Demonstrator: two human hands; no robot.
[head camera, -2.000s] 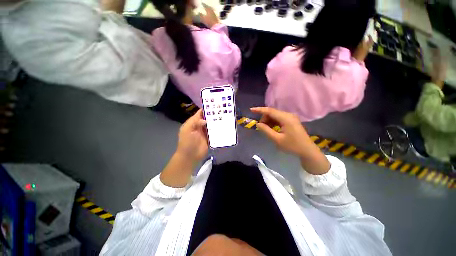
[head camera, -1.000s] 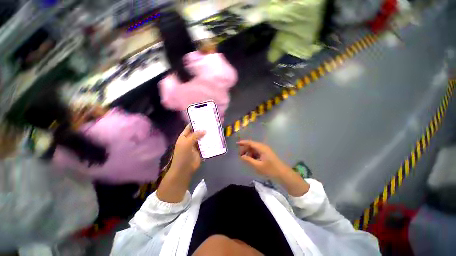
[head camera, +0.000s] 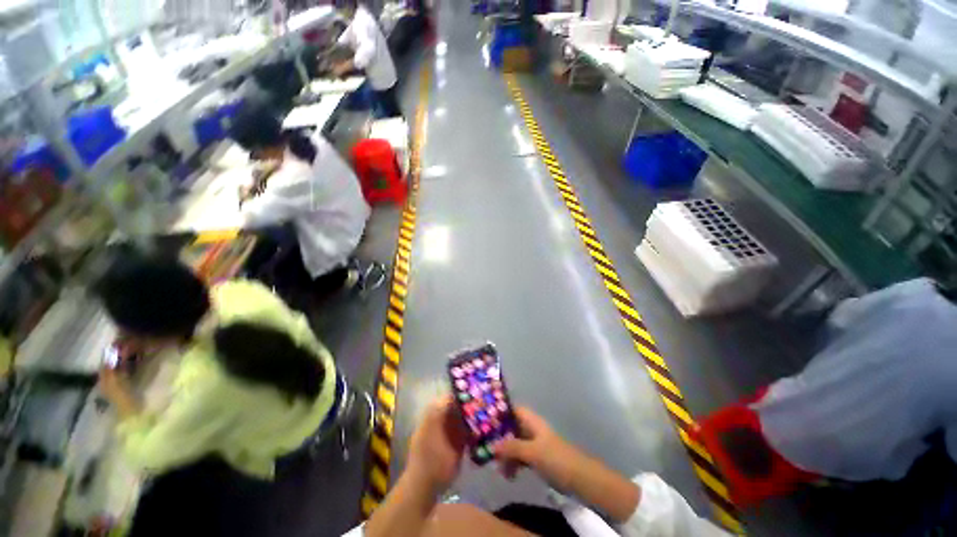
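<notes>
A smartphone (head camera: 483, 404) with a dark frame and a screen of many small coloured icons is held upright in front of me, low in the middle of the view. My left hand (head camera: 433, 449) grips its left side and lower part. My right hand (head camera: 537, 449) is at its lower right edge, the fingers touching or very near the phone and screen bottom. The icons are too small to read.
A grey aisle (head camera: 477, 220) runs ahead between yellow-black tapes. Seated workers are at benches on the left. A red stool (head camera: 740, 453) with a seated person is at the right, near stacked white trays (head camera: 705, 257), a blue bin (head camera: 664, 159) and a green-topped bench (head camera: 750, 157).
The view has swung from the bench and pink-clad workers to the long aisle. The phone screen has changed from white to coloured icons. My right hand has come in to the phone.
</notes>
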